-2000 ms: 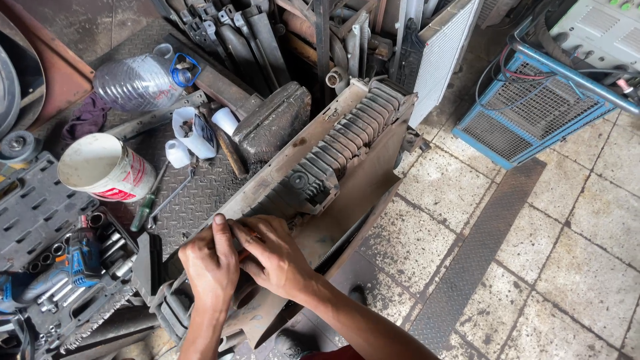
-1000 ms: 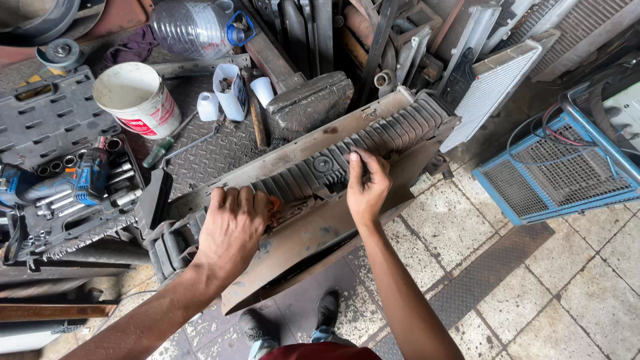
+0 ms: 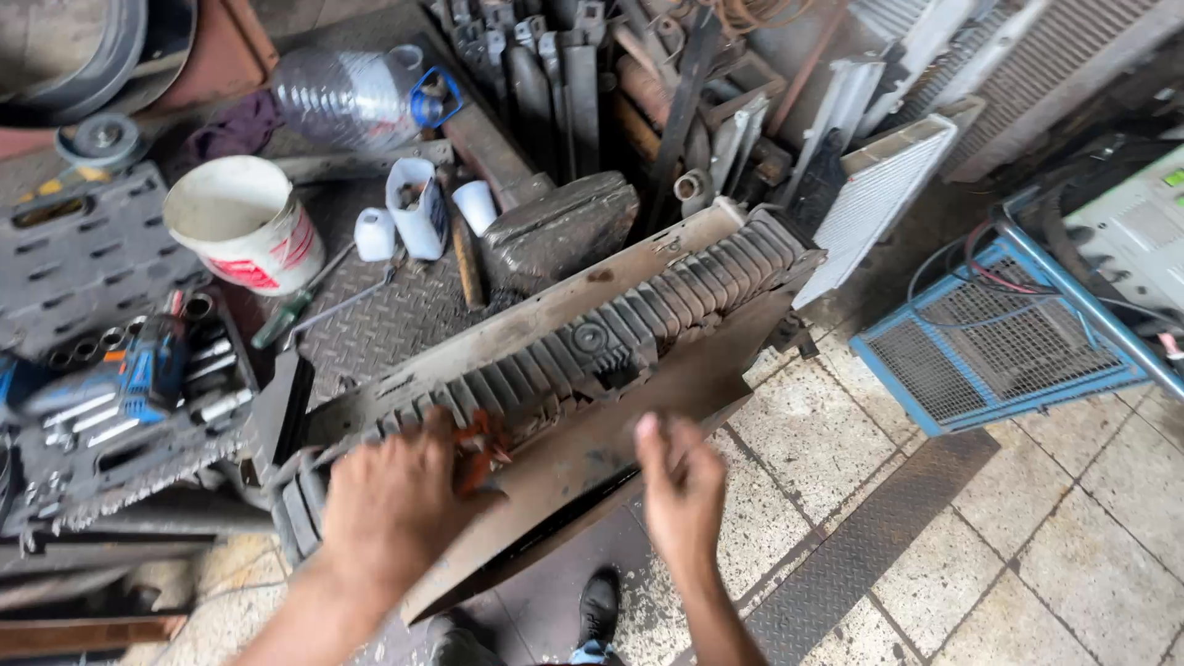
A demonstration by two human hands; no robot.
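Observation:
A long dirty metal assembly with a ribbed black plastic part [image 3: 546, 356] lies diagonally across the bench edge, a bent metal sheet [image 3: 601, 453] along its near side. My left hand [image 3: 402, 499] is over the near left end of the ribbed part, blurred, with an orange-red object [image 3: 479, 449] at its fingers; whether it grips that object is unclear. My right hand [image 3: 683, 481] is raised in front of the sheet's right part, apart from the ribs, its fingers curled and blurred. Whether something small is between those fingers cannot be told.
A white bucket [image 3: 242, 227], a clear plastic bottle [image 3: 347, 97], a screwdriver [image 3: 296, 301] and a socket set case [image 3: 83, 268] with a blue power tool [image 3: 153, 370] are at left. Metal parts stand behind. A blue mesh cart [image 3: 999, 333] is on the tiled floor [image 3: 1064, 555].
Two seconds ago my hands were together at the assembly's near left end. My right hand then reached the middle of the ribs and has since come back off them toward me.

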